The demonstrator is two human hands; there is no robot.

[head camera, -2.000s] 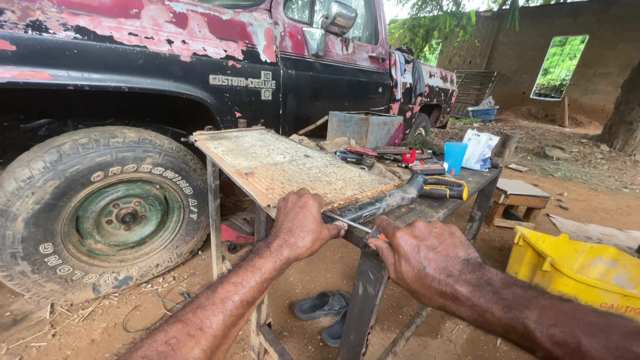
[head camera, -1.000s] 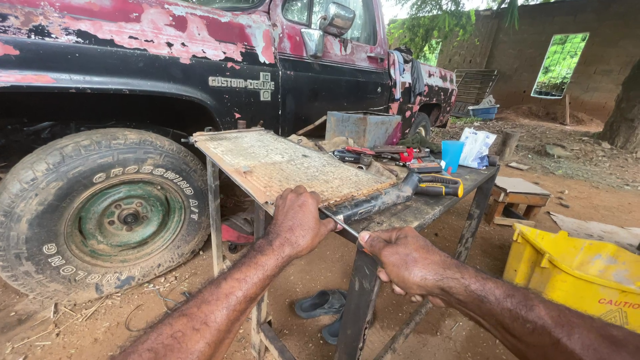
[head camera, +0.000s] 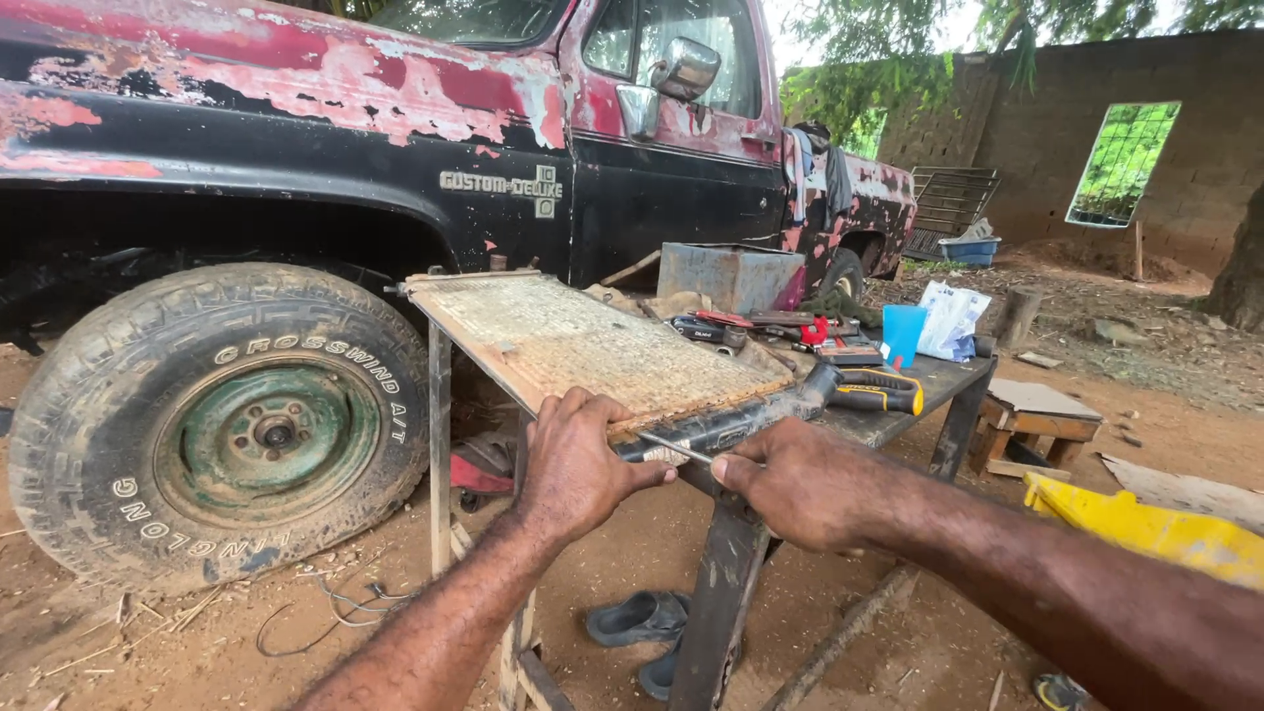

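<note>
A dusty vehicle radiator [head camera: 602,346] with a black end tank [head camera: 736,420] lies tilted on a worn workbench [head camera: 894,420]. My left hand [head camera: 578,459] grips the radiator's near edge, its thumb beside the end tank. In my right hand [head camera: 785,479] is a thin metal tool, probably a screwdriver [head camera: 676,447]; its shaft lies across the seam between core and tank, and its handle is hidden in my fist. A yellow-and-black handle [head camera: 874,391] rests on the bench just beyond the tank.
Pliers and other hand tools [head camera: 780,326], a blue cup [head camera: 903,336] and a plastic bag [head camera: 950,321] stand farther back on the bench. A metal box [head camera: 731,276] sits behind. The pickup truck [head camera: 504,188] stands close on the left, a yellow container [head camera: 1145,523] at right.
My right hand has changed its hold on the tool; an orange handle end seen two seconds ago is now covered. My left hand stays at the radiator's edge, its thumb now extended.
</note>
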